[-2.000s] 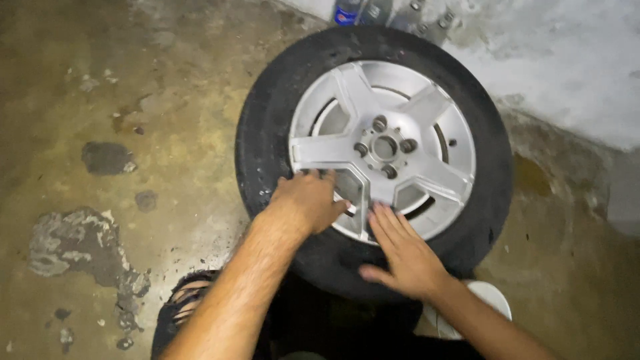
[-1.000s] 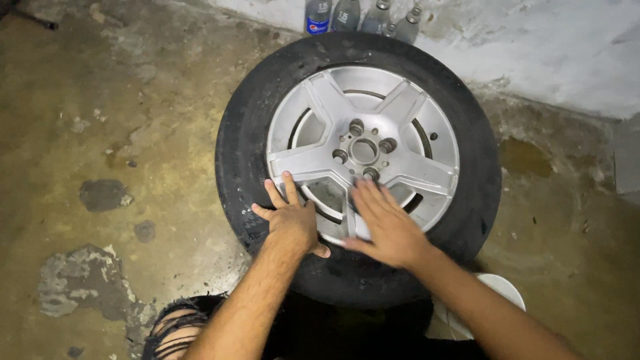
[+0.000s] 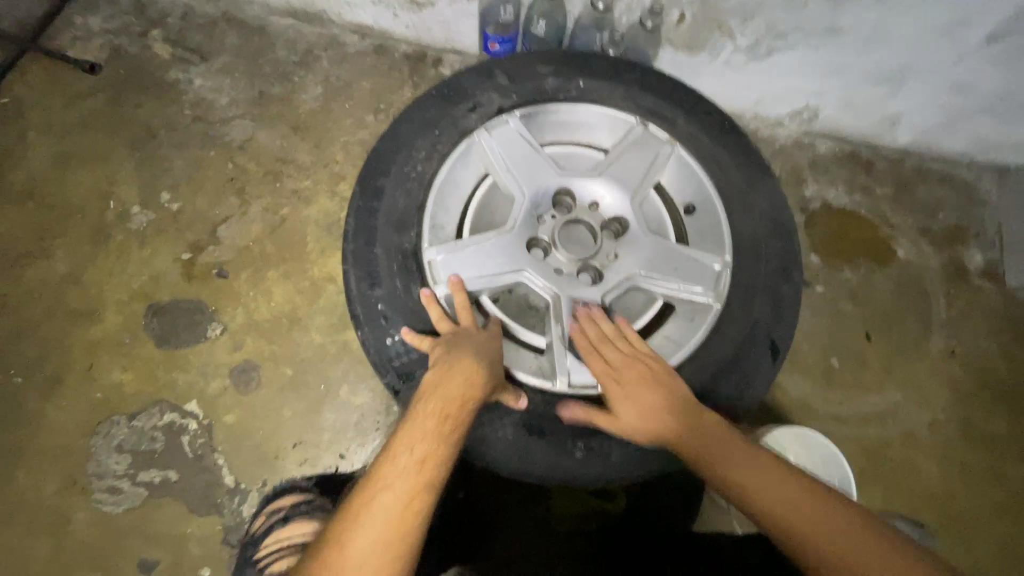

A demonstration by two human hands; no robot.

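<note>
A black rubber tire point(image 3: 384, 232) lies on its side, fitted on a silver five-spoke alloy wheel rim point(image 3: 672, 264). My left hand point(image 3: 468, 352) rests with spread fingers across the lower left edge of the rim and the tire's sidewall, its thumb on the tire. My right hand point(image 3: 636, 380) lies flat, fingers nearly together, with its blurred fingertips on the lower spoke and its thumb apart over the rim's lower edge. Neither hand holds anything. Whether a thin cloth or other thing is under the right palm cannot be seen.
Several bottles point(image 3: 546, 28) stand behind the tire against a whitish wall point(image 3: 864, 80). A white round container point(image 3: 812, 456) is at the lower right, partly behind my right forearm. Dark metal bars point(image 3: 68, 60) lie at the upper left on the stained concrete floor point(image 3: 272, 264).
My left hand has moved from over the lower left opening to the rim's left edge, its fingers now spread. My right hand has shifted slightly along the lower spoke.
</note>
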